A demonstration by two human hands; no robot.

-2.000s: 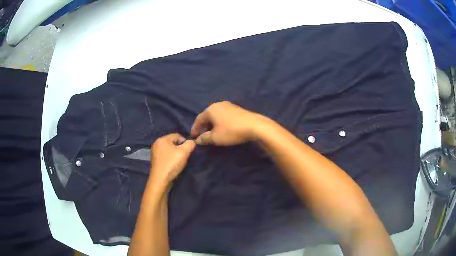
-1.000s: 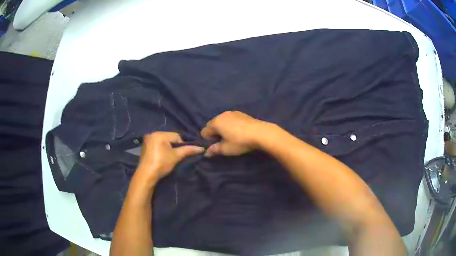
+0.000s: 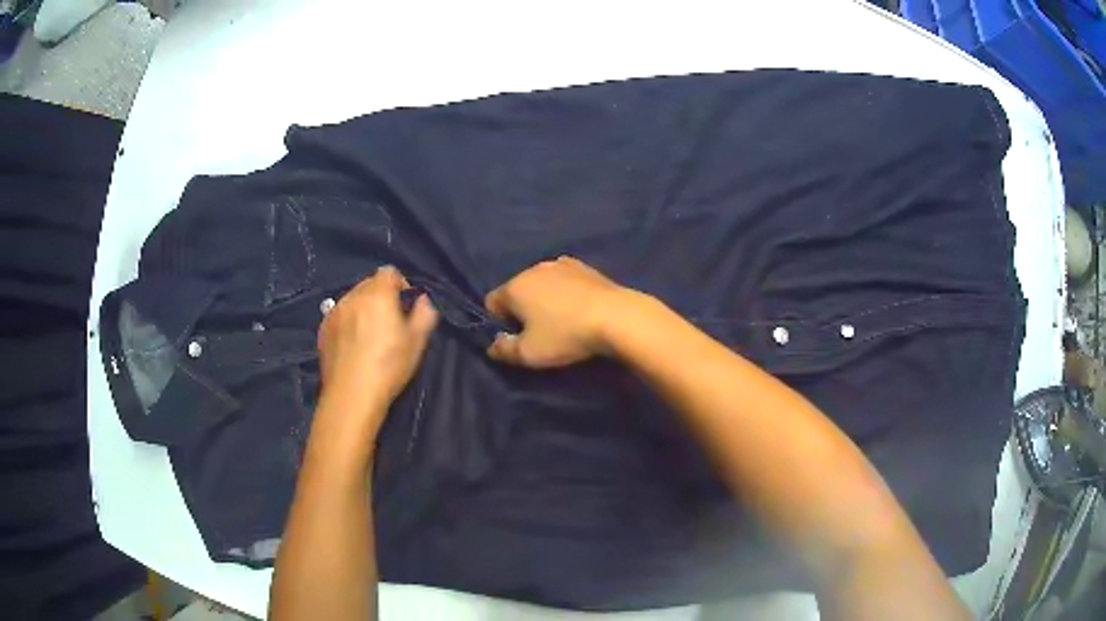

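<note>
A dark denim dress [image 3: 679, 194] lies across the white table, its collar [image 3: 148, 352] at the left and its hem at the right. My left hand [image 3: 374, 328] pinches the button placket near the chest. My right hand [image 3: 546, 315] pinches the placket a little to the right, and the cloth between them is raised and creased. Round silver metal buttons [image 3: 781, 335] show on the placket right of my hands, and others show near the collar. The fingertips partly hide the cloth they grip.
The white ironing table [image 3: 485, 49] has rounded corners. Dark garments [image 3: 49, 352] lie at the left edge. Blue plastic crates [image 3: 1031, 73] stand at the upper right. The iron [image 3: 1058, 439] sits partly seen at the right edge.
My left hand has moved up and left, away from my right hand, along the placket. The gap in the front left of it no longer shows. My right hand stays on the placket.
</note>
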